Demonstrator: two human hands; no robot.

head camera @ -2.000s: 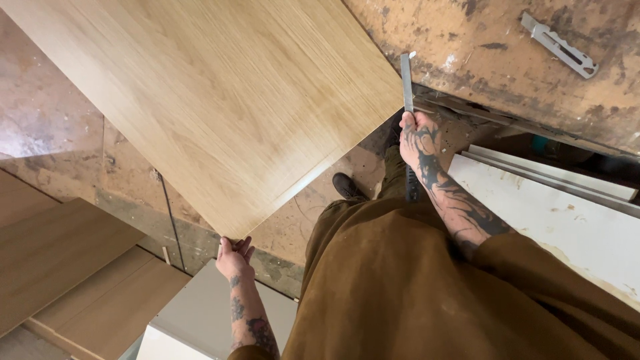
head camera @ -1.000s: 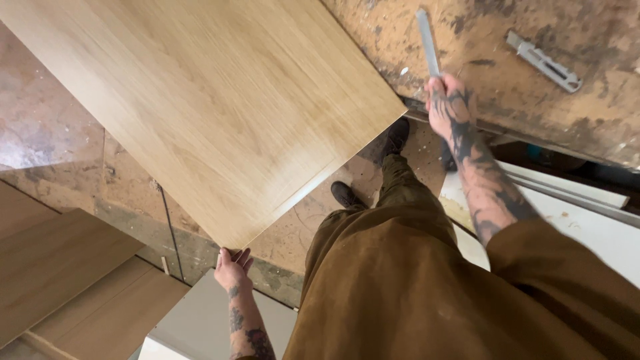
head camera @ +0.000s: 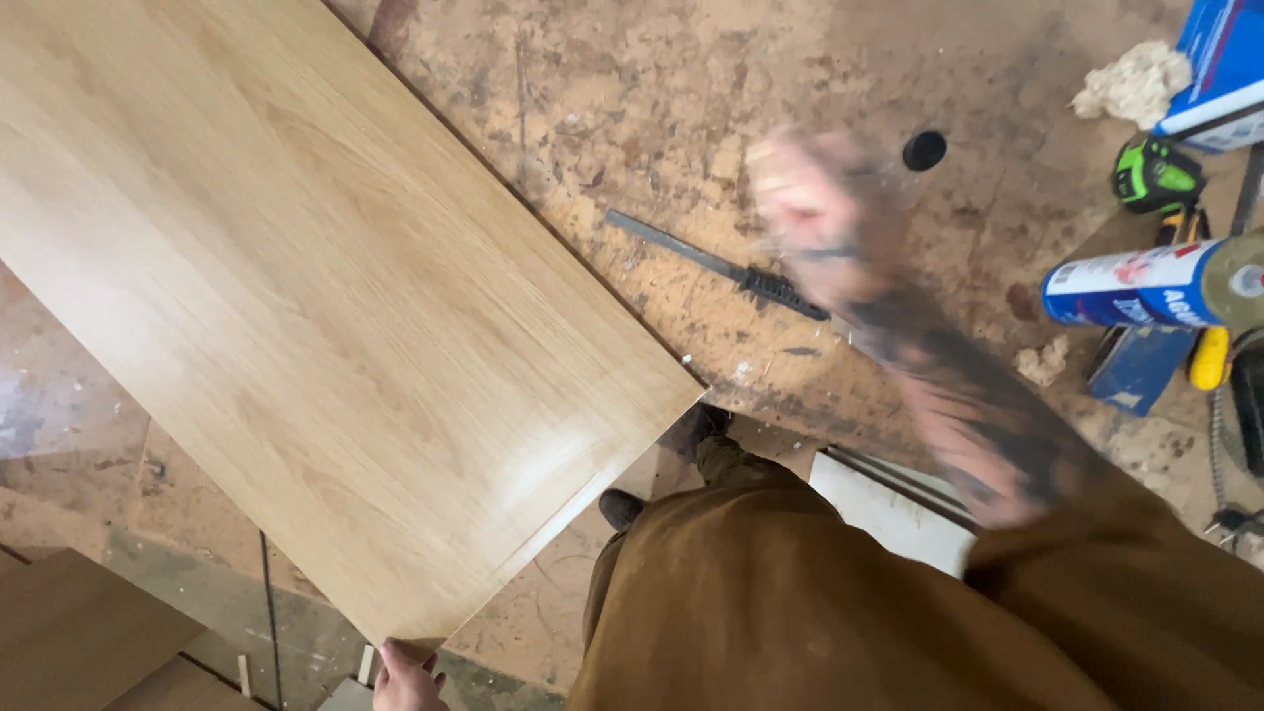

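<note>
A wood-grain laminated board (head camera: 365, 326) reaches from the upper left to a corner near the middle of the view. My left hand (head camera: 410, 676) pinches its lower corner between thumb and fingers. My right hand (head camera: 825, 212) is over the workbench (head camera: 632, 99), blurred by motion, so whether its fingers hold anything cannot be told. Just left of that wrist, a flat metal file with a black handle (head camera: 716, 262) lies on the bench, the handle end close to the forearm. The grey utility knife of the earlier frames cannot be made out.
At the right are a blue and white canister (head camera: 1136, 286), a green and black tool (head camera: 1157, 176), a blue box (head camera: 1220, 74), a crumpled wad (head camera: 1134, 84) and a yellow-handled tool (head camera: 1209, 357). A black round cap (head camera: 924, 150) sits beyond my right hand. White panels (head camera: 889, 504) stand below the bench edge.
The file, in my right hand before, now lies on the bench, let go. My right hand has moved farther over the bench. My left hand stays at the board's corner. The view has shifted right.
</note>
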